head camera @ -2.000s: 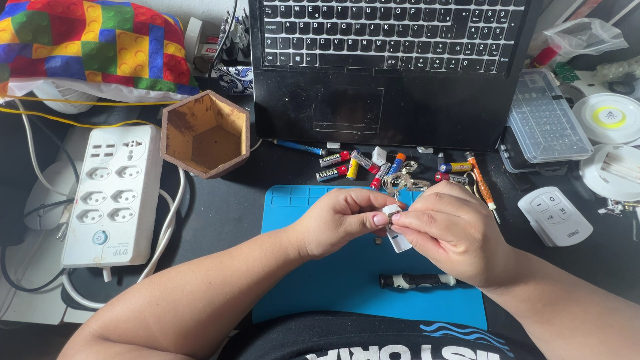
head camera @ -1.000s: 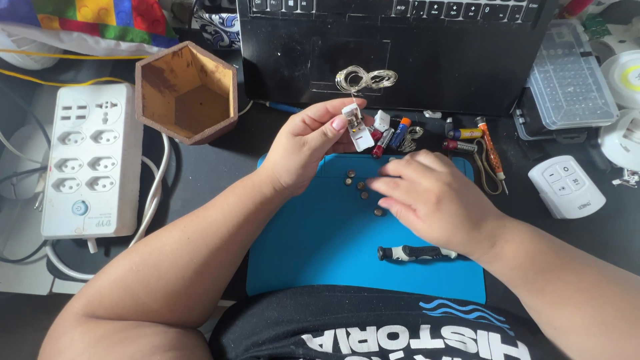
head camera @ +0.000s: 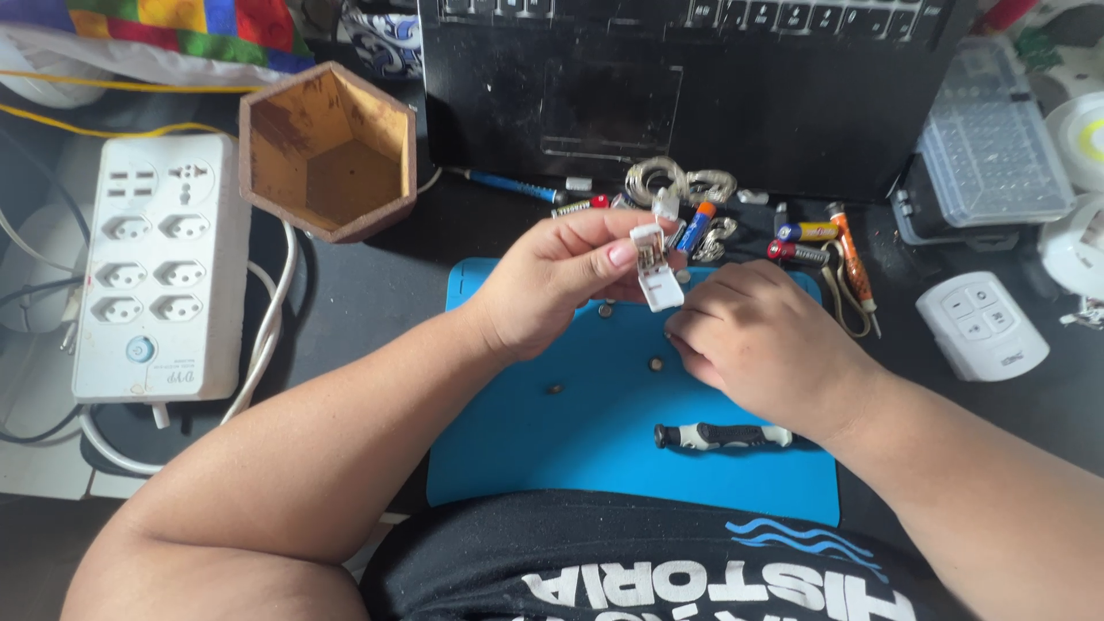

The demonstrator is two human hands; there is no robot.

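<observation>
My left hand (head camera: pixel 561 276) holds a small white plastic battery case (head camera: pixel 659 280) between thumb and fingers, its lid hanging open. Coiled thin wire (head camera: pixel 660 181) lies just beyond my left fingertips, by the laptop's edge. Close to the case on its right, my right hand (head camera: pixel 759 341) has curled fingers over the blue mat (head camera: pixel 517 448); whether they hold anything is hidden. Several button cells lie on the mat, one at the centre (head camera: pixel 656 364) and another farther left (head camera: pixel 555 389). A black and grey screwdriver handle (head camera: pixel 724 436) rests below my right hand.
Behind the mat stands a black laptop (head camera: pixel 733 112), with batteries, a blue pen-like tool (head camera: pixel 513 185) and an orange screwdriver (head camera: pixel 852 259) before it. A hexagonal wooden pot (head camera: pixel 328 155) and a white power strip (head camera: pixel 159 267) are left. Right are a white remote (head camera: pixel 983 326) and a clear plastic case (head camera: pixel 983 138).
The case was shut or hidden in both hands two seconds ago; its lid now hangs open in my left hand. My right hand has moved from above the cells toward the case.
</observation>
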